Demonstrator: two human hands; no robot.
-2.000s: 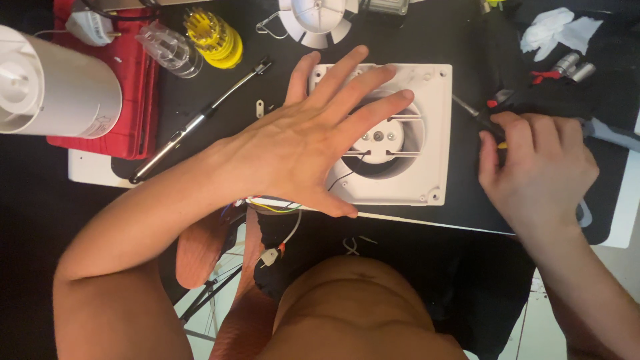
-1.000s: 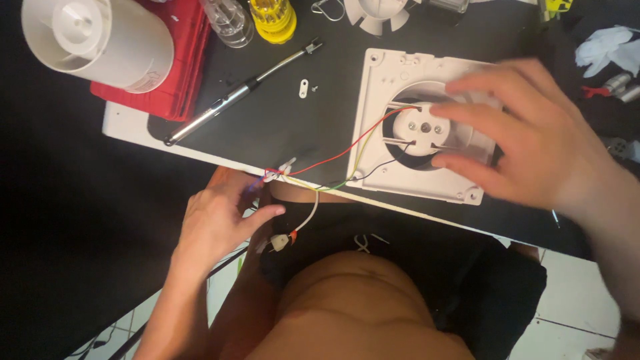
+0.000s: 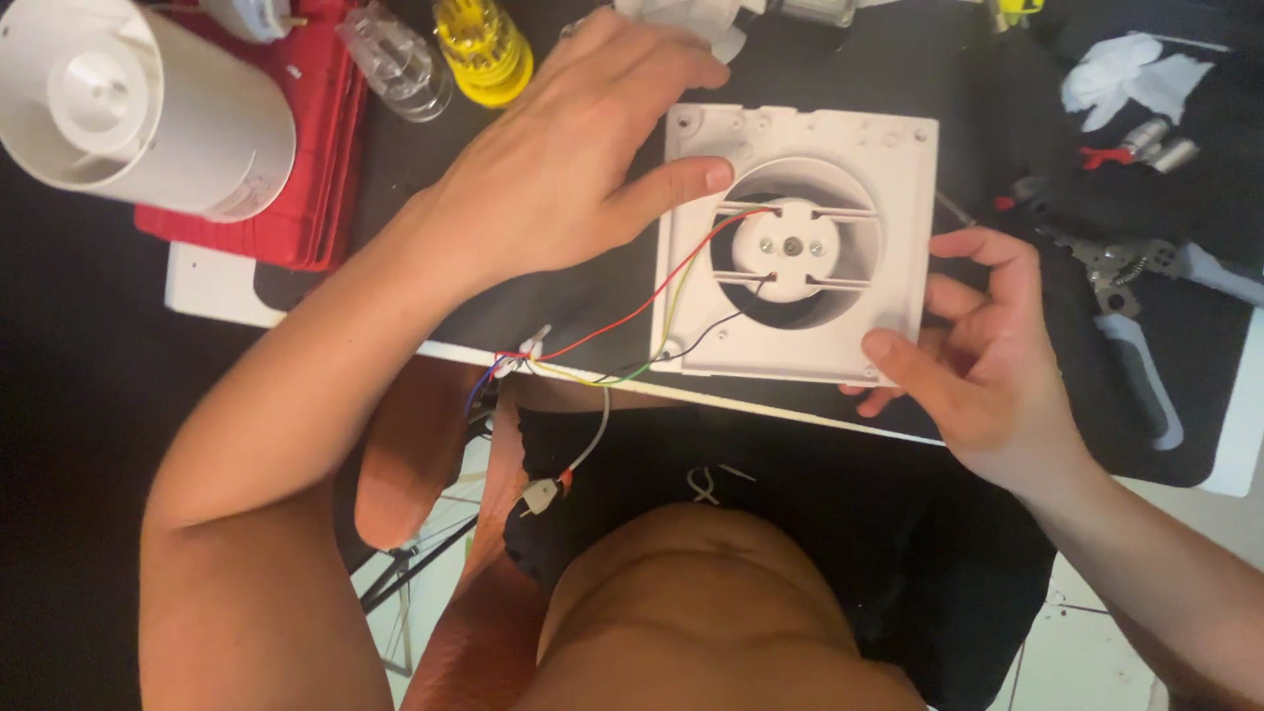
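A square white plastic exhaust fan housing (image 3: pixel 894 158) rests at the table's front edge, its round opening holding a motor hub (image 3: pixel 790 247). My right hand (image 3: pixel 987 365) grips the housing's lower right corner, thumb on the face. Over the housing's left side, my left hand (image 3: pixel 612 128) is spread with nothing in it, its thumb near the frame. Red, dark and yellow-green wires run from the hub to a terminal connector (image 3: pixel 518 360) at the table edge. A short white cable with a plug (image 3: pixel 539 496) hangs below.
At left, a white cylindrical duct part (image 3: pixel 217 128) lies on a red case (image 3: pixel 336 178). Behind stand a clear container (image 3: pixel 400 69) and a yellow bit holder (image 3: pixel 484 54). The fan's impeller (image 3: pixel 691 15) is at the back. Wire strippers (image 3: pixel 1136 336) and crumpled white tissue (image 3: pixel 1136 79) lie right.
My left hand has moved up from the wires by the table edge to beside the housing. My right hand has moved from over the hub to the housing's lower right corner.
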